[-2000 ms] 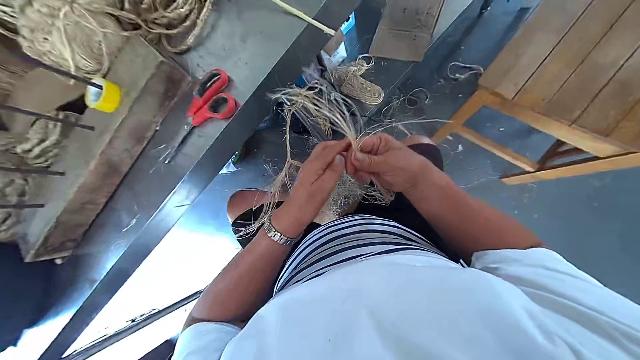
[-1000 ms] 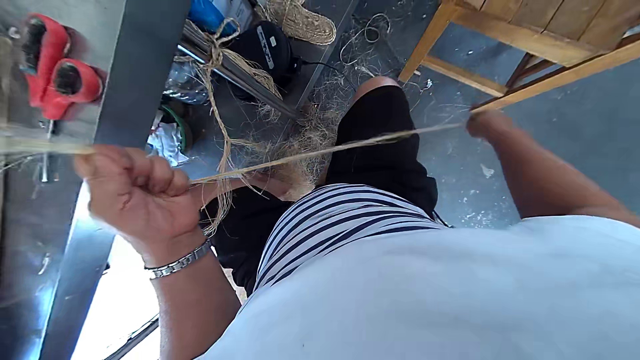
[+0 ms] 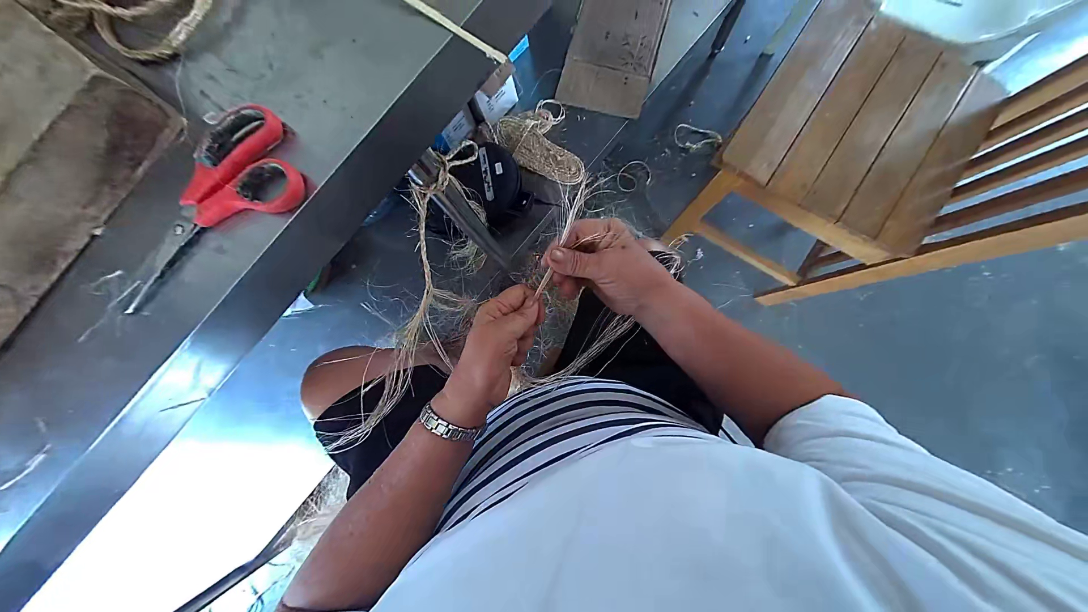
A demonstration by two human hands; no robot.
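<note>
Above my lap, my left hand (image 3: 501, 340), with a metal watch band at the wrist, pinches a thin bundle of natural plant fibres (image 3: 571, 223). Close beside it on the right, my right hand (image 3: 608, 265) grips the same bundle slightly higher, and loose ends fan out above the fingers. More strands trail below the right hand toward my lap. A knotted fibre cord (image 3: 425, 246) hangs from a metal bar (image 3: 467, 217) left of my hands, its frayed end spreading over my left knee. Red-handled scissors (image 3: 242, 174) lie on the metal table, blades pointing down-left.
The metal table's edge (image 3: 280, 255) runs diagonally at left, carrying a worn board (image 3: 76, 161) and coiled rope (image 3: 161, 42). On the floor ahead are a woven fibre sole (image 3: 548, 151), a black round object (image 3: 493, 180) and cardboard (image 3: 614, 59). A wooden slatted chair (image 3: 858, 127) stands at right.
One second ago my hands were far apart with a fibre strand stretched between them; now they are close together over my lap. The view has shifted.
</note>
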